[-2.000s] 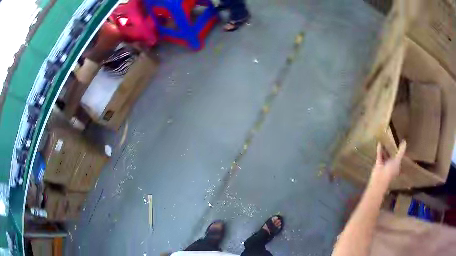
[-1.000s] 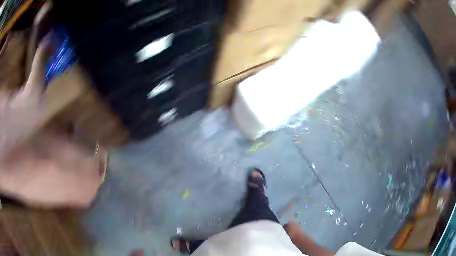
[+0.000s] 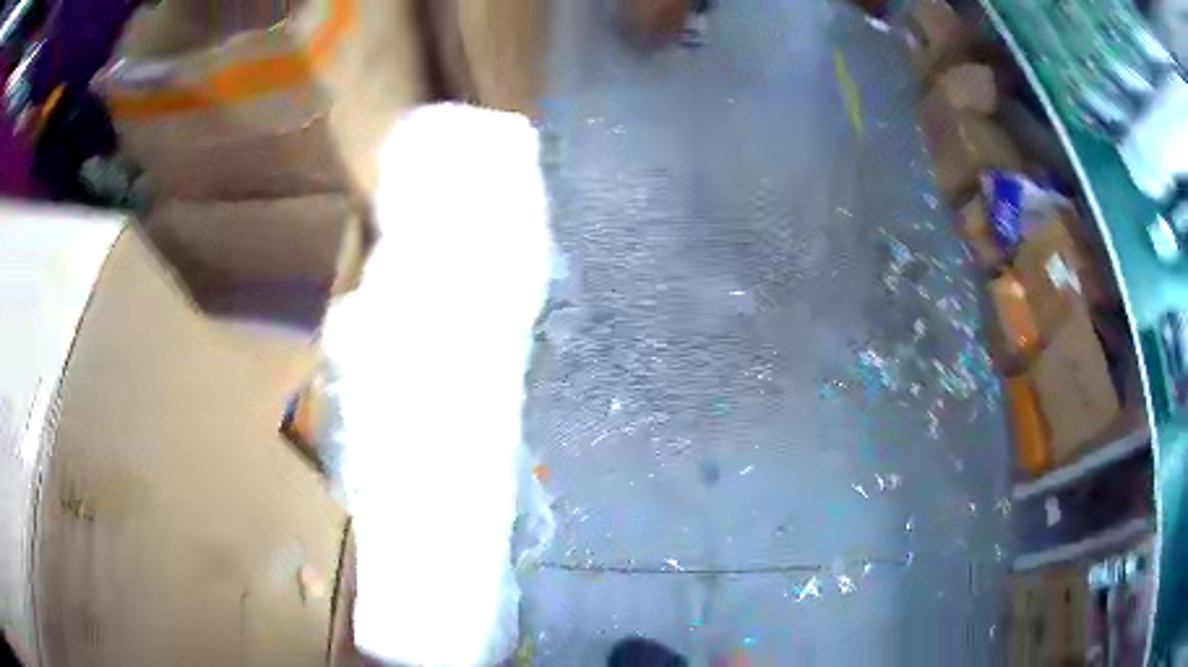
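Observation:
A long white wrapped bundle [image 3: 443,391], overexposed and blurred, stands or lies just left of the middle, beside brown cartons. A large brown carton [image 3: 196,456] fills the lower left, with a white surface [image 3: 52,313] at its far left side. Neither of my hands is in the picture. A dark shape, perhaps a foot [image 3: 645,652], shows at the bottom edge.
Taped brown cartons [image 3: 241,130] stand at the upper left. Grey floor [image 3: 730,391] with scattered white scraps runs down the middle. At the right, a green bench [image 3: 1068,91] curves along the edge, with cartons [image 3: 1062,352] and a blue-white item [image 3: 1006,209] beneath it.
The view has swung round from the earlier open carton and bench. The white bundle now shows left of the middle and more upright. The hand seen earlier is gone from view.

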